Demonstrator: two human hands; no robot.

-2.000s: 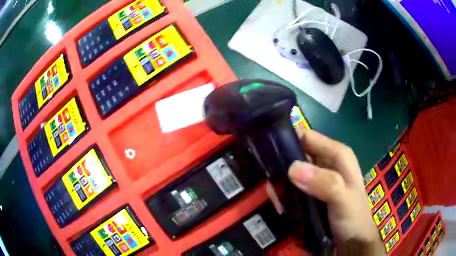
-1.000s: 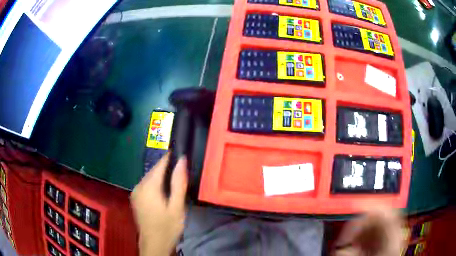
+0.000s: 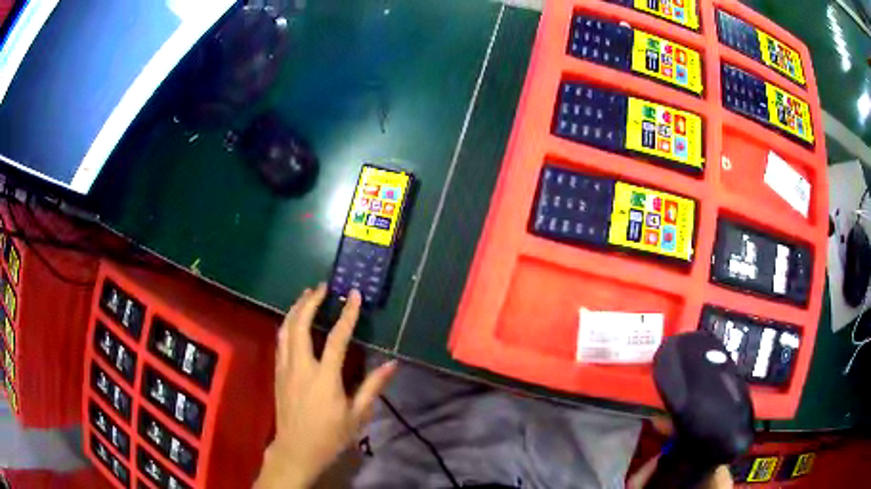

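Note:
A keypad phone (image 3: 372, 234) lies face up on the green mat, yellow end away from me. My left hand (image 3: 320, 382) is at its keypad end, fingertips touching or just over the near edge; it is not lifted. My right hand (image 3: 680, 472) is at the bottom edge, partly cut off, holding the black barcode scanner (image 3: 705, 396) with its head over the tray's near edge. The red phone tray (image 3: 477, 320) holds phones face up and two phone backs (image 3: 762, 263). A white label sheet (image 3: 621, 336) lies in the near left pocket, another (image 3: 788, 183) in a right pocket.
A black mouse (image 3: 277, 155) lies on the mat below a bright monitor (image 3: 95, 86) at upper left. A red stacked tray (image 3: 143, 382) of phone backs is at lower left. A pale mouse pad (image 3: 845, 191) with a dark mouse is at the right edge.
The scanner has passed from my left hand to my right and now sits by the tray's near right corner. My left hand has come to the loose phone. The view has shifted left.

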